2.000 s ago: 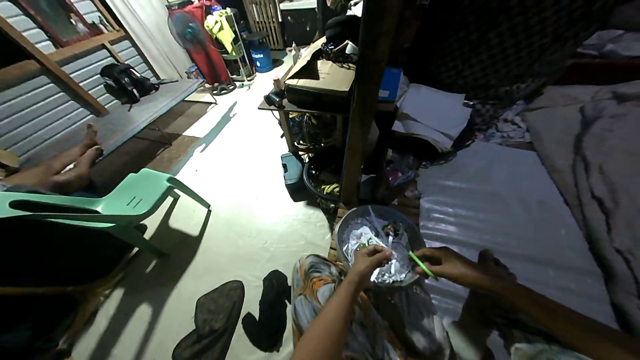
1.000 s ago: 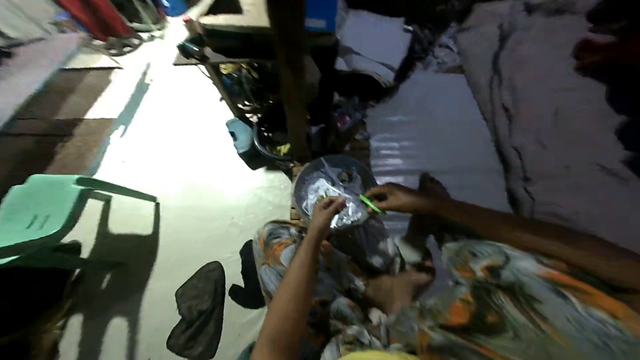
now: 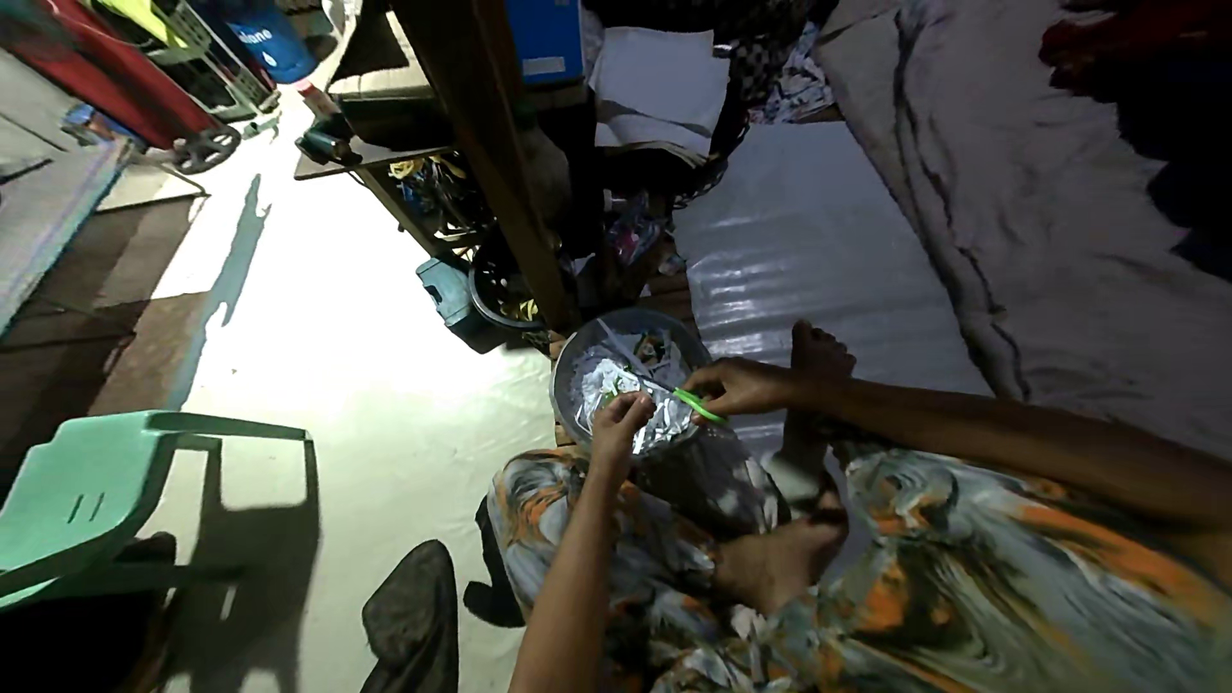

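A round metal basin [image 3: 561, 371] stands on the floor by my legs, with crumpled foil-like scraps [image 3: 664, 423] and white strips inside. My right hand [image 3: 736, 387] grips green-handled scissors [image 3: 701, 407] at the basin's right side, the blades reaching over it. My left hand [image 3: 624, 419] is pinched at the basin's near edge, its fingertips just left of the scissors, on a small greenish piece [image 3: 614, 387] too small to name.
A green plastic chair [image 3: 87, 481] stands at the left. Beyond the basin are a wooden post [image 3: 510, 173], a black basket [image 3: 491, 298] and a teal container [image 3: 445, 289]. Dark cloth [image 3: 414, 602] lies on the floor. Grey sheeting [image 3: 808, 231] and bedding [image 3: 1049, 192] lie right.
The view has shifted and turned noticeably. Both hands stay over the basin, the right still holding the green scissors, whose blades now show more plainly.
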